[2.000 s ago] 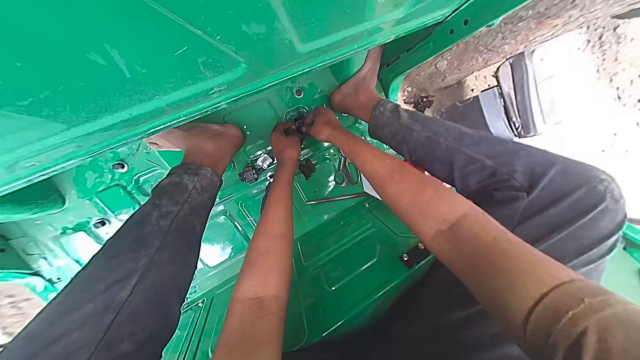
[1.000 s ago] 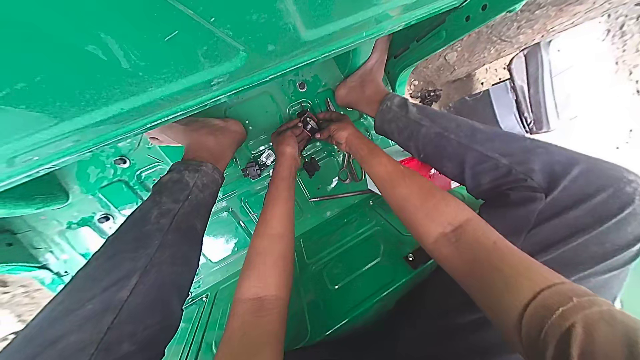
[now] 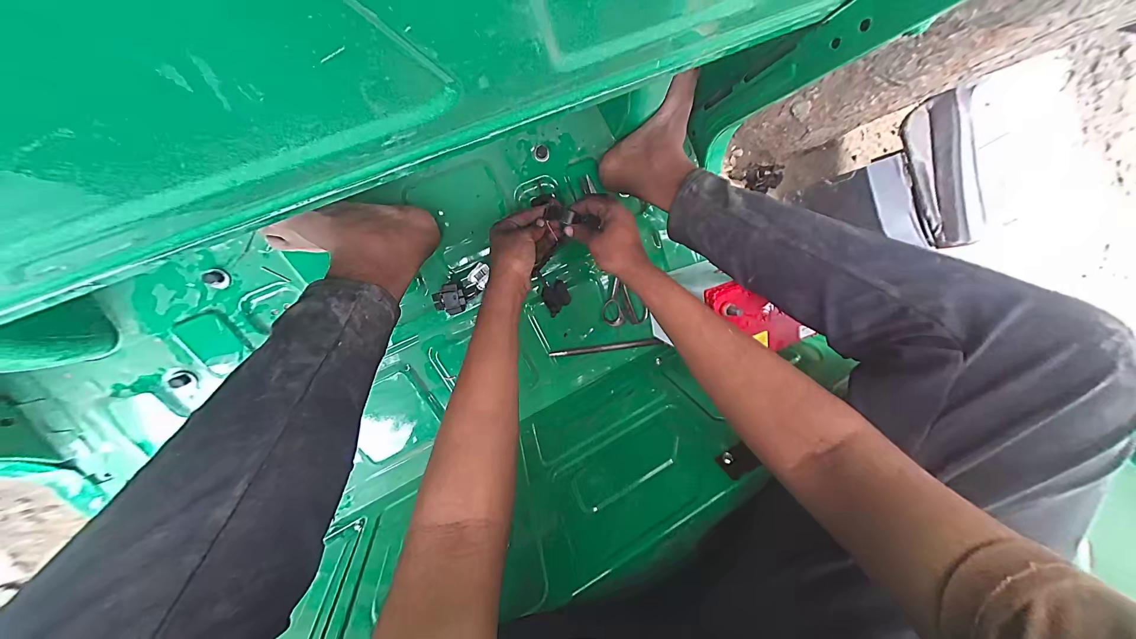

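Between my feet, both hands meet over the green painted metal floor (image 3: 479, 191). My left hand (image 3: 517, 241) and my right hand (image 3: 612, 232) both grip a small black part (image 3: 568, 218), perhaps an electrical connector; a thin reddish line shows by it. The fingers cover much of its shape. Left of my left hand a black and silver connector-like part (image 3: 453, 298) lies on the floor. Below my hands sit another small dark part (image 3: 556, 297), scissors (image 3: 614, 303) with their handles toward me, and a thin metal rod (image 3: 603, 348).
A green metal panel (image 3: 266, 106) slopes across the top, above my feet. By my right leg lies a red object (image 3: 754, 315) with a yellow patch. A dark bracket (image 3: 735, 460) sits on the green panel edge. Outside, at the right, a dark padded seat (image 3: 942, 169) rests on the ground.
The black part was turned up between my fingers one second ago; now it lies more level and is more covered by the hands. My feet have stayed in place.
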